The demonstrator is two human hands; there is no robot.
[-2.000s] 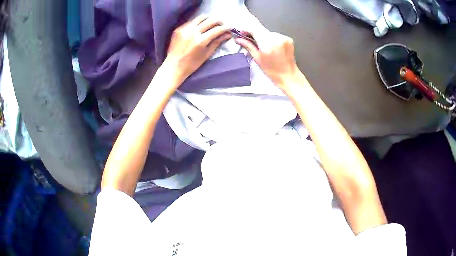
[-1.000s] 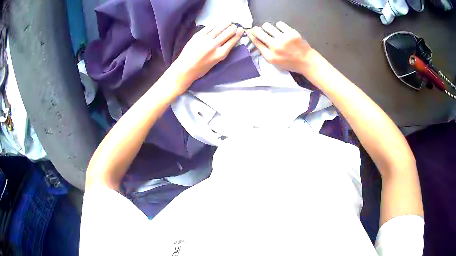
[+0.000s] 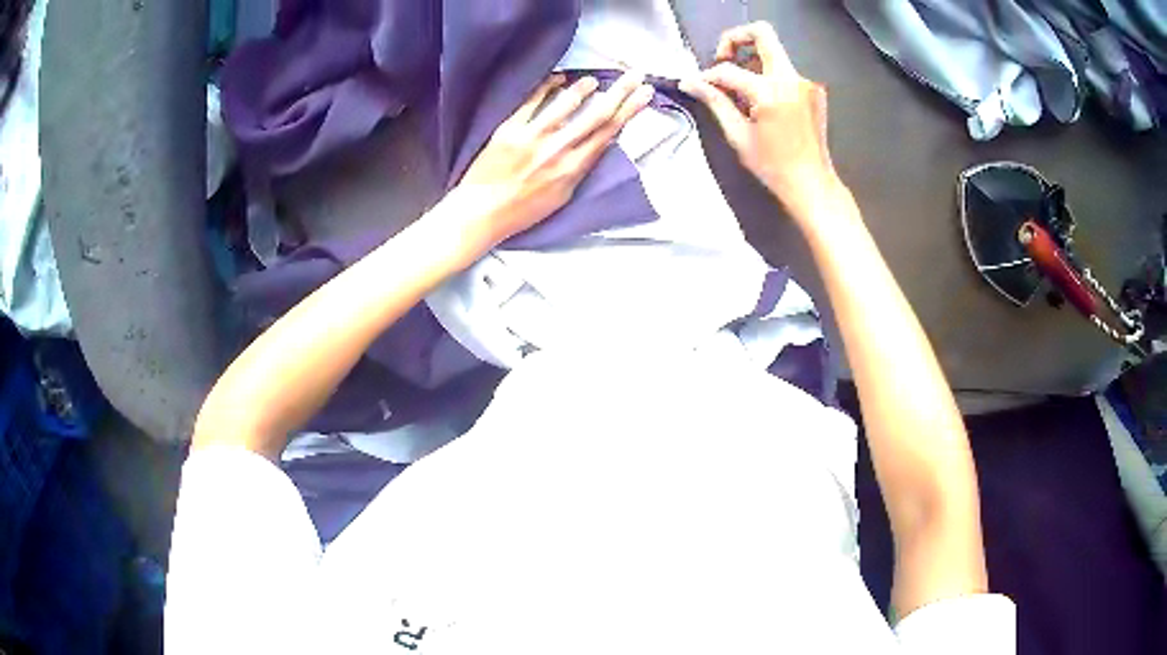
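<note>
A purple garment piece (image 3: 506, 77) with pale lining (image 3: 602, 275) lies on the grey pressing table (image 3: 883, 243) in front of me. My left hand (image 3: 557, 147) lies on it, fingers extended and pressing down along a seam or fold (image 3: 659, 85) at the top. My right hand (image 3: 768, 115) is at the right end of that fold, thumb and forefinger pinching the fabric edge, the other fingers curled. The steam iron (image 3: 1011, 230), with a dark soleplate and an orange-red handle, rests at the right, untouched.
A long grey padded arm (image 3: 128, 230) runs down the left. Crumpled purple cloth (image 3: 314, 102) lies beside it. A grey-white bundle (image 3: 998, 64) is at the far right. Dark purple cloth (image 3: 1024, 512) hangs lower right. A blue crate (image 3: 51, 512) is partly visible lower left.
My hands were close together, pinching the fold; now my left hand lies flatter and my right hand has moved apart to the right. The fold looks more stretched out. The view has shifted slightly.
</note>
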